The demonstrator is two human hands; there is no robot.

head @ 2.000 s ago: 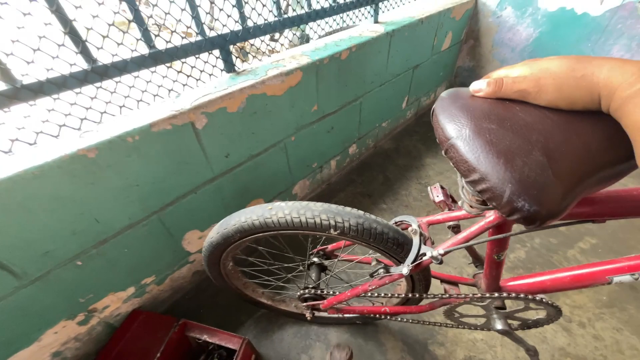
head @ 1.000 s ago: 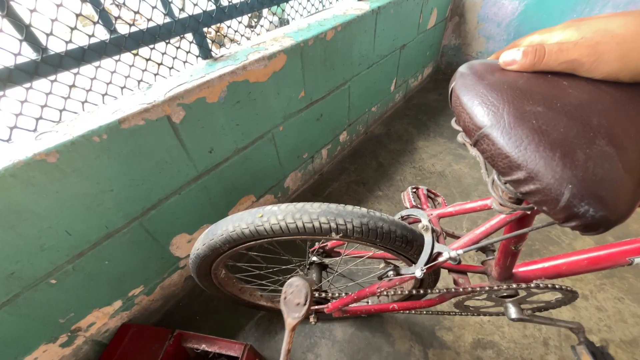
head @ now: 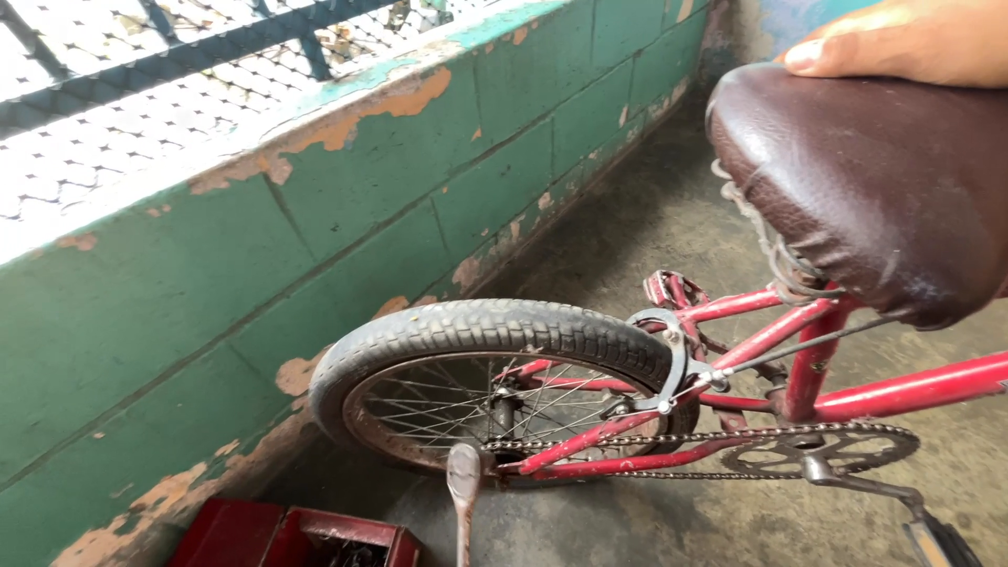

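My right hand lies over the far edge of a brown, leather-like bicycle saddle, thumb against the cover; its other fingers are mostly hidden. Beneath the saddle is the red bicycle frame. The rear wheel's tire faces the wall, with a caliper brake around it. A chain runs from the rear hub to the chainring. A worn metal ratchet wrench rises from the bottom edge, its head in front of the hub area; contact cannot be told. My left hand is out of view.
A red metal toolbox with dark items inside stands at the bottom left. A green block wall with peeling paint runs behind the wheel, topped by wire mesh and dark bars. One pedal is at the lower right.
The wrench has risen into view from the bottom edge, where only its tip showed two seconds ago. My right hand remains on the saddle. The view has shifted somewhat.
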